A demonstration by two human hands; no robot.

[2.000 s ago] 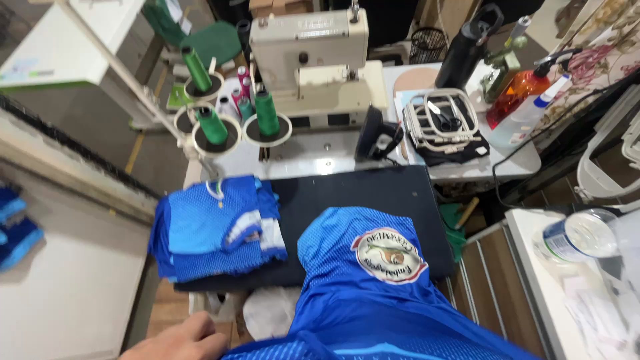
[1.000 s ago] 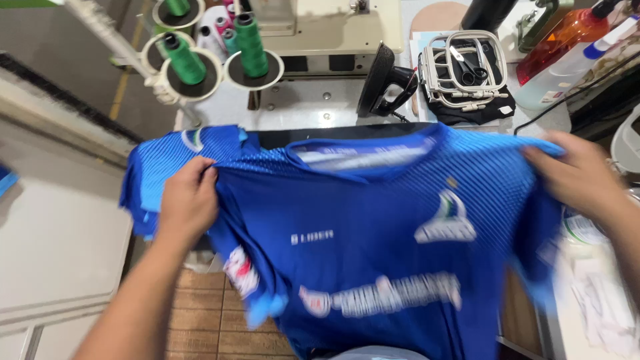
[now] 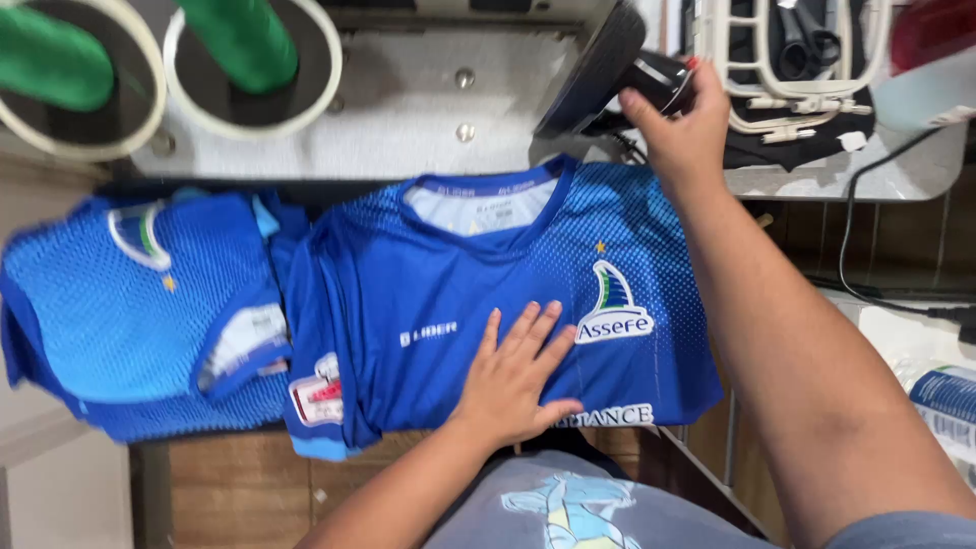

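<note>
A blue sports jersey (image 3: 473, 290) lies front up on the dark padded board, its collar away from me, with a sail-shaped crest on the chest. My left hand (image 3: 518, 374) rests flat on the jersey's lower front, fingers spread. Above the jersey's shoulder, my right hand (image 3: 686, 114) grips the black handle of an iron (image 3: 598, 69), a travel-size or similar small one, whose flat dark face is tilted up on edge on the metal table (image 3: 396, 114). To the left lies a folded blue jersey (image 3: 145, 305), partly touching the first.
Green thread cones (image 3: 244, 46) stand on round holders at the upper left. At the upper right, embroidery hoops (image 3: 793, 91) and scissors (image 3: 808, 46) lie on black fabric. A black cable (image 3: 846, 221) hangs over the table edge. A plastic bottle (image 3: 945, 404) is at the right.
The jersey, held up by both hands a second ago, now lies on the board. My left hand has moved onto its front; my right hand has let go of it and taken hold of the iron.
</note>
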